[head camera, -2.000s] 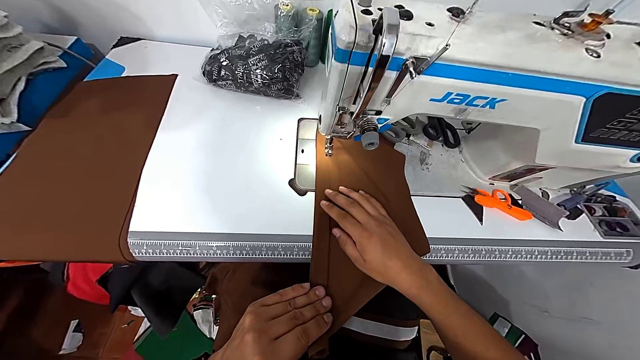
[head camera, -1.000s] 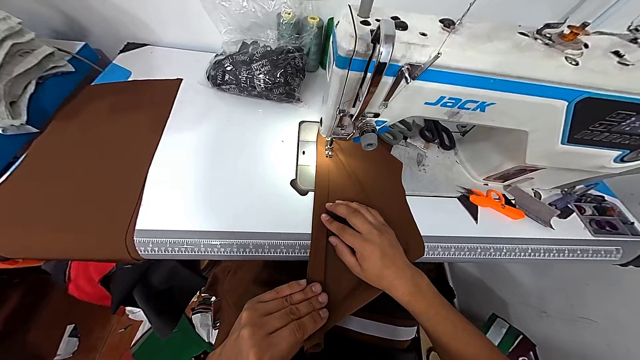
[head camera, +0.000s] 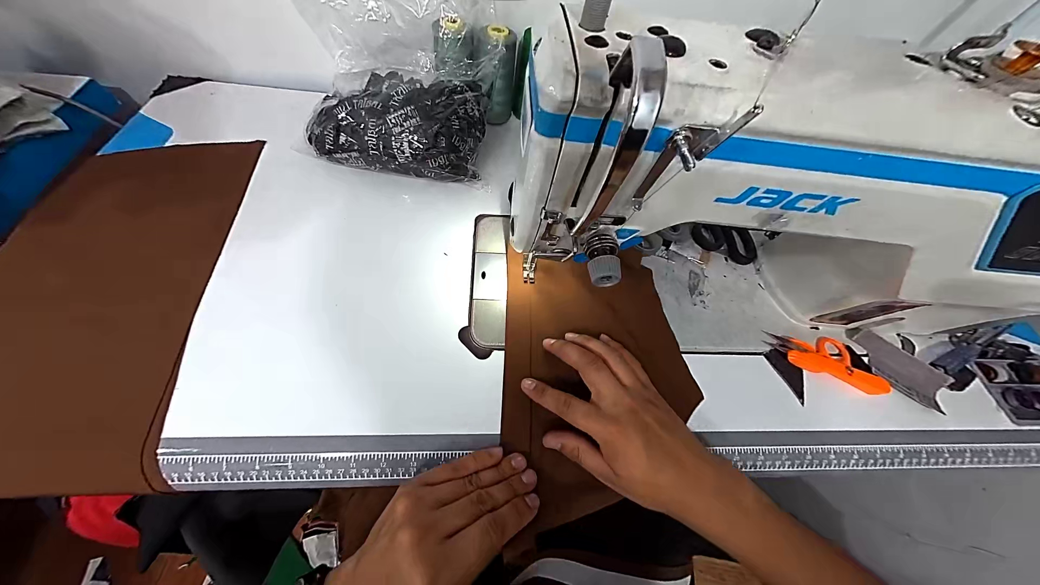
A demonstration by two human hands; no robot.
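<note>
A long piece of brown fabric lies under the presser foot of a white and blue Jack sewing machine. It hangs over the table's front edge. My right hand rests flat on it with spread fingers, below and right of the foot. At the table edge, my left hand lies on the fabric's left side, fingers close together; its thumb is hidden. Neither hand shows a clear grip on the cloth. A seam or fold line runs along the fabric from the foot down between the hands.
More brown fabric covers the table's left end. A plastic bag of black printed labels and green thread cones stand behind. Orange thread snips lie at right. A measuring tape runs along the front edge.
My right hand has slid a little down the fabric, toward the front edge, since the earliest frame. My left hand stays near the table edge. The fabric remains under the presser foot.
</note>
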